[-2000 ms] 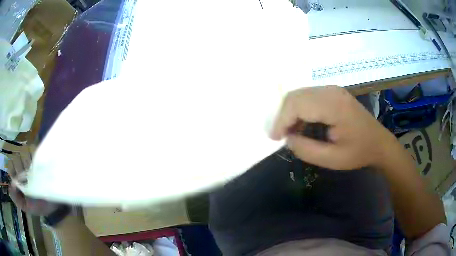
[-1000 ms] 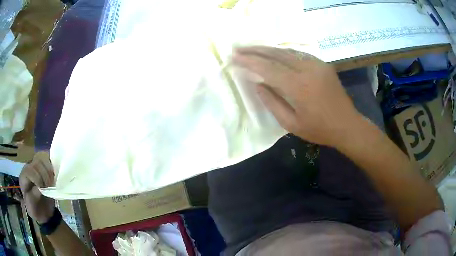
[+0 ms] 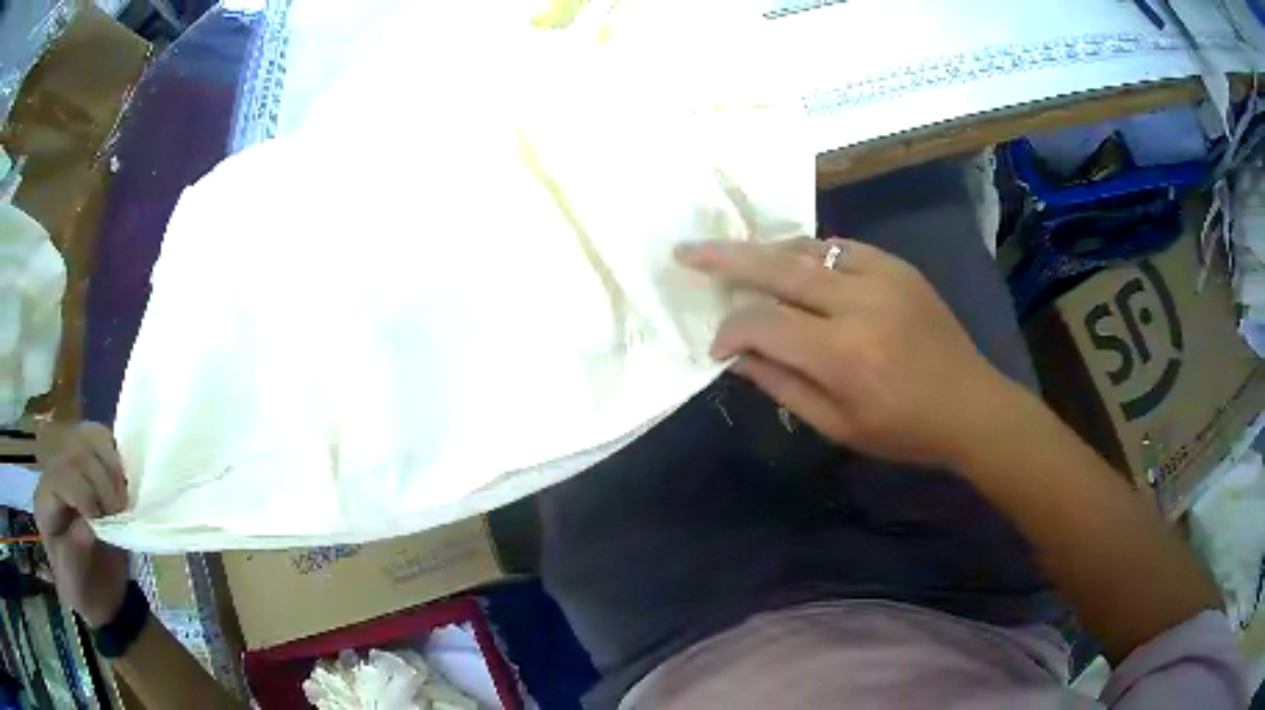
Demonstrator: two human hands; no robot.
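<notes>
A large cream garment piece (image 3: 375, 333) lies spread over the table's front edge and hangs towards my lap, very bright at its upper part. Its lower edge curves between my two hands. My left hand (image 3: 83, 486), at the far left, pinches the lower left corner of the cloth. My right hand (image 3: 846, 333), with a ring on one finger, is at the cloth's lower right edge. Its thumb side meets the edge and its other fingers lie over the cloth. Some folds run up from this hand.
White machine table with a printed ruler tape (image 3: 971, 72) along its front edge. Purple covering (image 3: 167, 180) at left, cream cloth (image 3: 28, 312) at far left. Below are a cardboard box (image 3: 368, 590), a red-edged box (image 3: 264, 673) with cream bundles, a blue bin (image 3: 1096, 208) and an SF carton (image 3: 1151, 361).
The cloth was lifted and glaring, then settled flatter. My right hand moved from the upper folds down to the lower right edge. My left hand still holds the left corner.
</notes>
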